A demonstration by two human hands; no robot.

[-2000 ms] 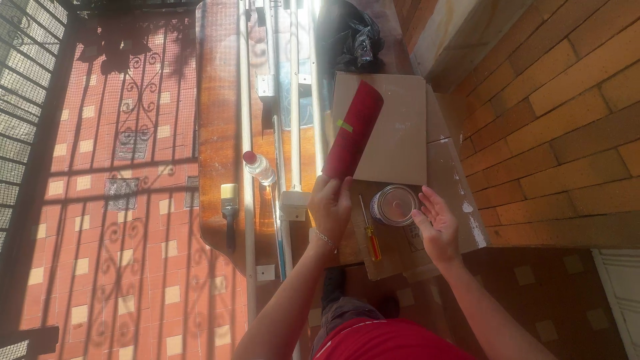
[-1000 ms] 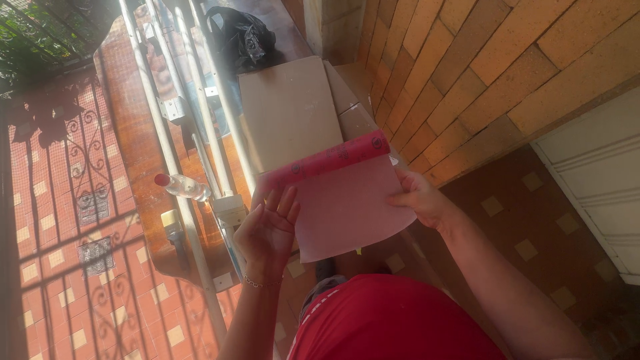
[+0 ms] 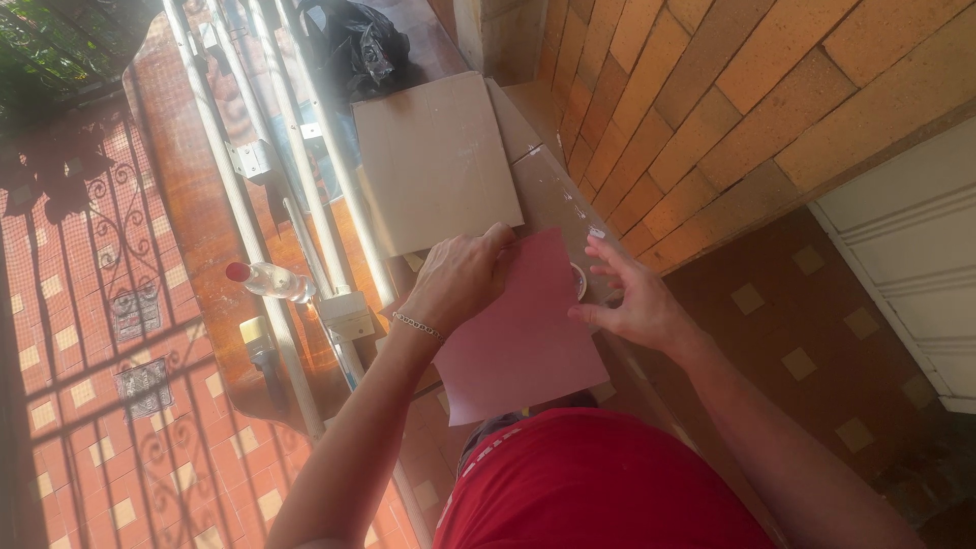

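A reddish-pink sheet, likely sandpaper (image 3: 526,335), hangs flat in front of my body. My left hand (image 3: 469,274) is closed on its upper left part. My right hand (image 3: 629,301) is apart from the sheet's right edge, fingers spread and holding nothing. Behind that edge shows part of a round can (image 3: 579,282), mostly hidden by the sheet. Beyond my left hand lies a square cardboard piece (image 3: 438,160) on the table.
White metal tubes (image 3: 229,164) with brackets lie along the wooden table (image 3: 171,99). A clear bottle with a red cap (image 3: 274,280) and a paintbrush (image 3: 263,354) are at left. A black plastic bag (image 3: 366,46) lies at the far end; a brick wall (image 3: 709,99) rises at right.
The sheet, a roll two seconds ago and partly unrolled one second ago, now hangs open from my left hand. My right hand has let go of it.
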